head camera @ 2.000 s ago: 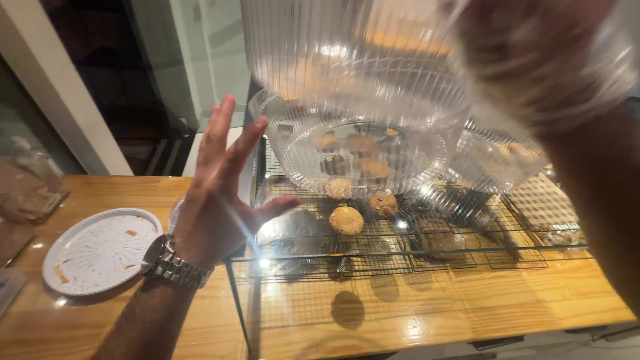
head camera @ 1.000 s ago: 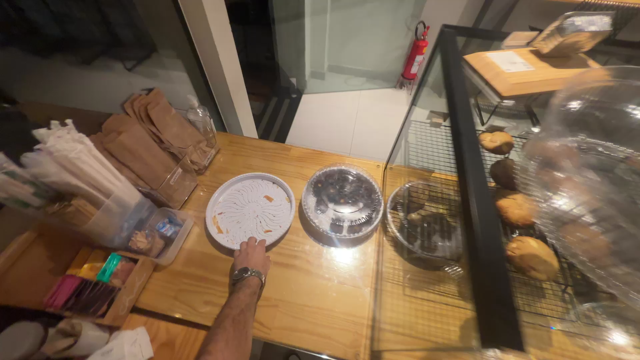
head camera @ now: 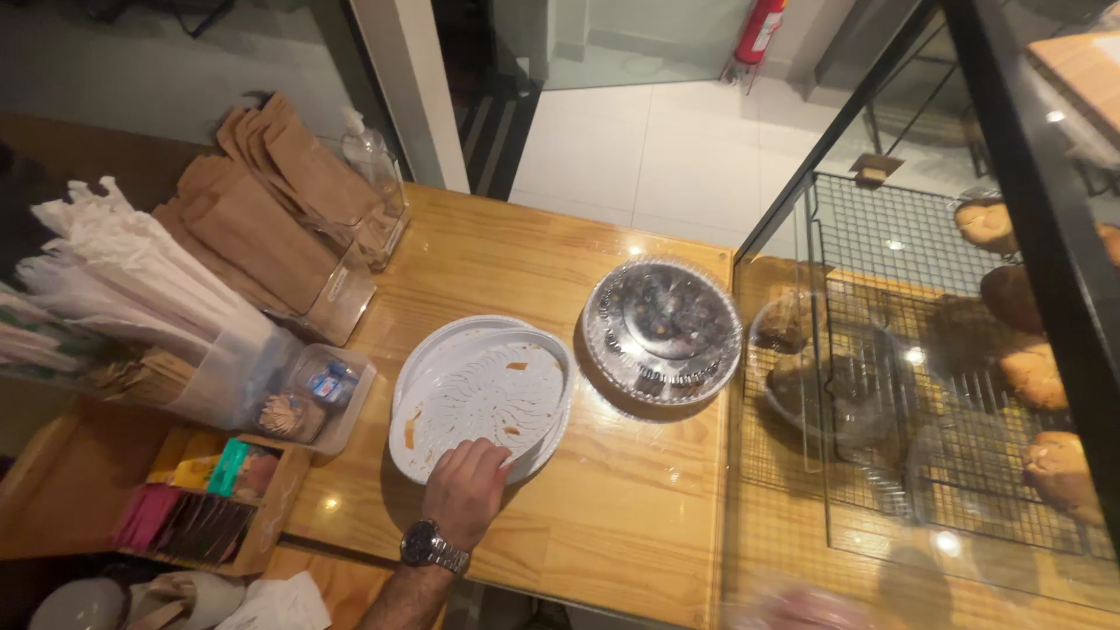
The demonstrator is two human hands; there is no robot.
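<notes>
My left hand [head camera: 465, 490], with a metal watch at the wrist, grips the near rim of a white round plastic tray [head camera: 455, 385] that holds crumbs and small orange-brown scraps. The tray is partly lifted and overlaps another white round tray or base [head camera: 558, 420] under it. To its right sits a round container with a clear ribbed lid [head camera: 662, 331], apart from the trays. My right hand [head camera: 809, 608] is a blur in a clear plastic glove at the bottom edge; its fingers and anything in them cannot be made out.
At left stand brown paper bags [head camera: 254, 227], wrapped straws [head camera: 149, 254], a pump bottle [head camera: 367, 153] and a wooden box of sachets [head camera: 262, 525]. At right, a black-framed glass case [head camera: 1015, 149] holds wire racks [head camera: 901, 227] with baked goods [head camera: 1037, 372].
The clear plastic lid held up by my gloved right hand two seconds ago is out of that hand's earlier place. My left hand has raised the white tray's rim since a second ago. The view has swung left.
</notes>
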